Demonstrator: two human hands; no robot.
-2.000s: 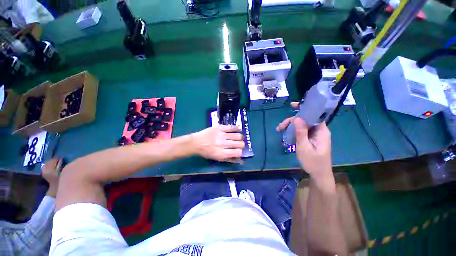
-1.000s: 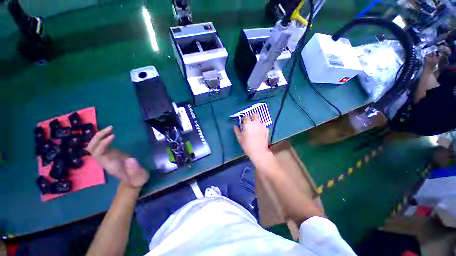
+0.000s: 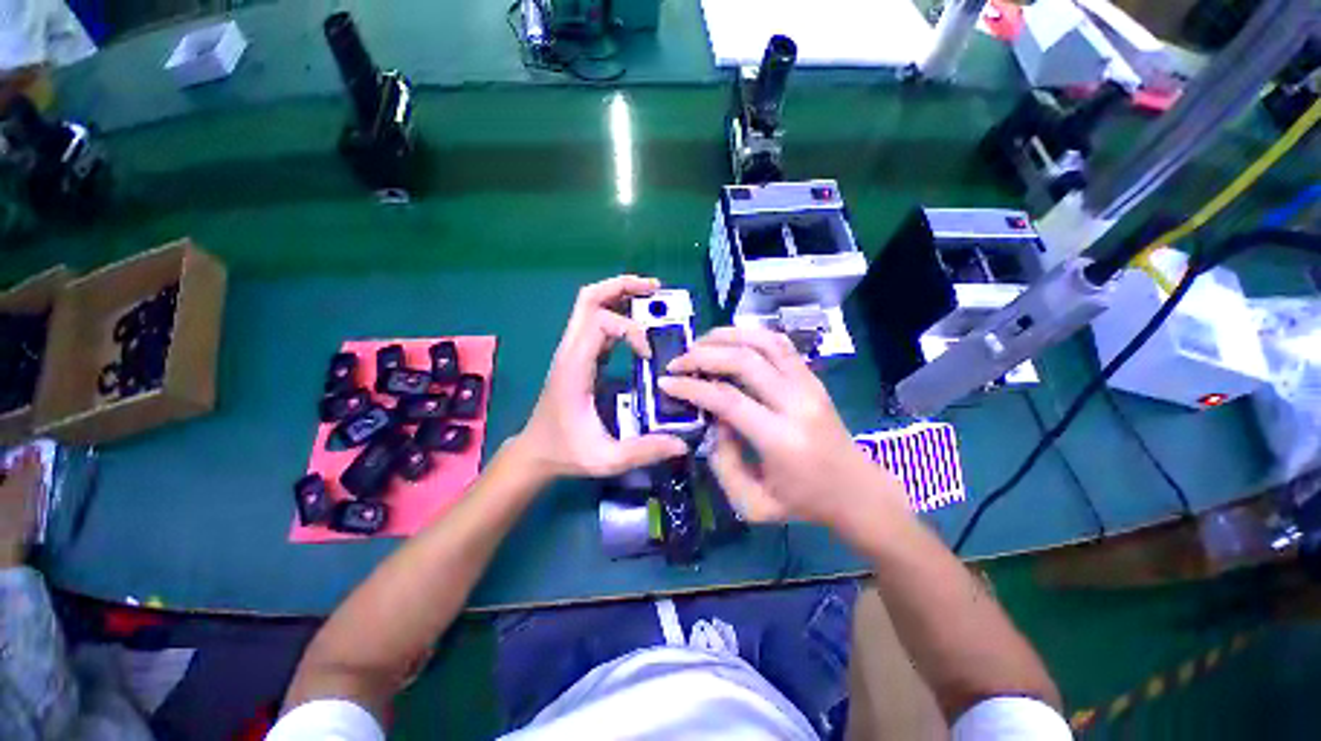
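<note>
The product body (image 3: 669,362), with a silver-white border around a dark centre, sits in front of me on the fixture (image 3: 626,524), which has a lime-green pad. My left hand (image 3: 587,384) holds the body around its left side, thumb at the near end. My right hand (image 3: 768,420) has its fingertips on the dark centre; whether it holds a small piece is hidden. The electric screwdriver (image 3: 1000,348) hangs at the right, tilted, not held. The striped card (image 3: 919,466) lies right of my right hand.
Small black parts (image 3: 372,463) lie on the pink mat (image 3: 477,362) at left. Two screw feeders (image 3: 790,239) (image 3: 985,261) stand beyond the body, with a white box (image 3: 1188,340) at right. An open carton (image 3: 203,348) of black parts is far left. Another person's hand (image 3: 21,500) shows at the left edge.
My right hand has left the striped card and come to the body. My left hand has moved from beside the mat onto the body. Two seconds ago my right hand held the screwdriver.
</note>
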